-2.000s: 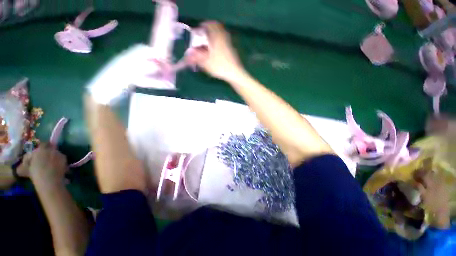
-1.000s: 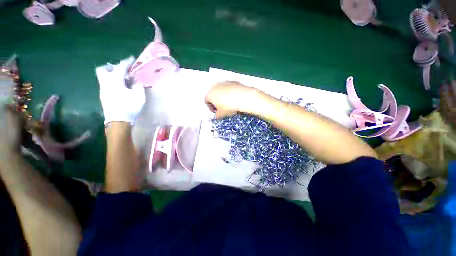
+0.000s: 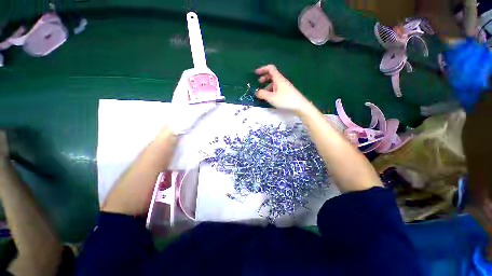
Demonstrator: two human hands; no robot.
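Note:
My left hand, in a white glove, holds a pink fan base whose white-looking bracket arm points up and away. My bare right hand is just right of it, fingers apart. A few tiny silvery springs show at its fingertips; whether the fingers touch them is unclear. A large tangled pile of springs lies on white paper below both hands. Another pink fan part lies on the paper at the lower left, partly hidden by my left arm.
Pink brackets lie right of the paper beside a yellowish-brown sack. Pink fan parts lie on the green surface beyond. Another person's arm is at the left. A blue-covered shape is at the upper right.
My right hand has left the spring pile, moved up and right, and opened its fingers. My left hand has moved right and turned the base, so its arm shows edge-on.

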